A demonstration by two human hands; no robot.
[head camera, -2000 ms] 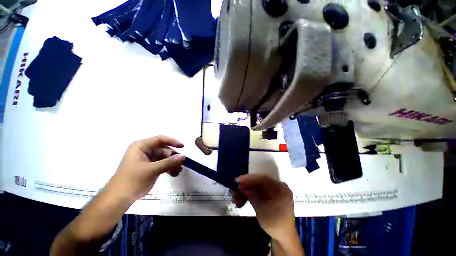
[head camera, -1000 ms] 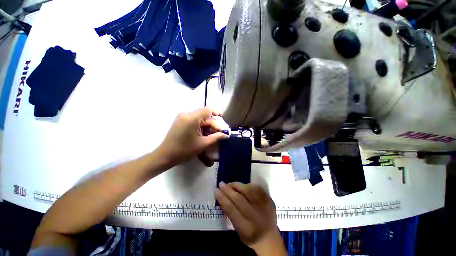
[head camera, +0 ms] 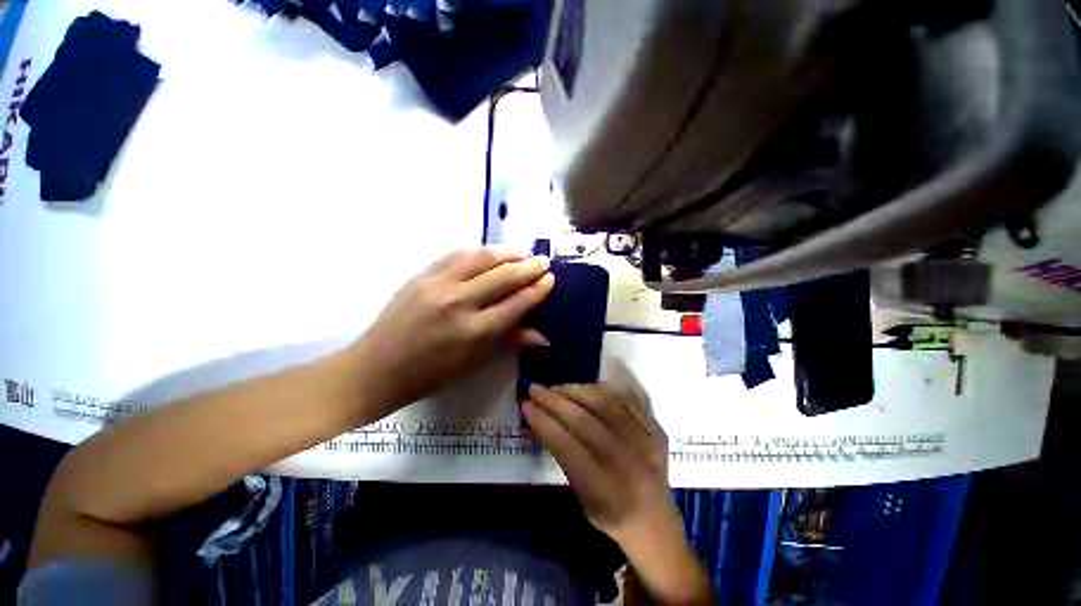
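Observation:
A navy rectangular cut piece point(head camera: 576, 320) lies flat on the machine bed, just left of and in front of the needle area. A narrow navy strip point(head camera: 542, 247) shows at its left edge, its end sticking out beyond my left fingertips. My left hand point(head camera: 456, 314) presses the strip and the piece's upper left edge with its fingertips. My right hand point(head camera: 602, 450) lies on the near end, fingertips holding the piece and strip at the lower left corner. The presser foot and needle are hidden or unclear under the machine head point(head camera: 711, 118).
A stack of navy panels point(head camera: 85, 107) lies at far left, a fanned navy bundle point(head camera: 456, 47) behind. Right of the needle are a red item point(head camera: 691, 323), loose strips point(head camera: 726, 331) and a black phone point(head camera: 833, 349). A printed ruler point(head camera: 806, 450) runs along the front edge.
Both hands have moved from holding the strip stretched in the air to pressing it along the piece's left edge. The view has moved closer to the machine head.

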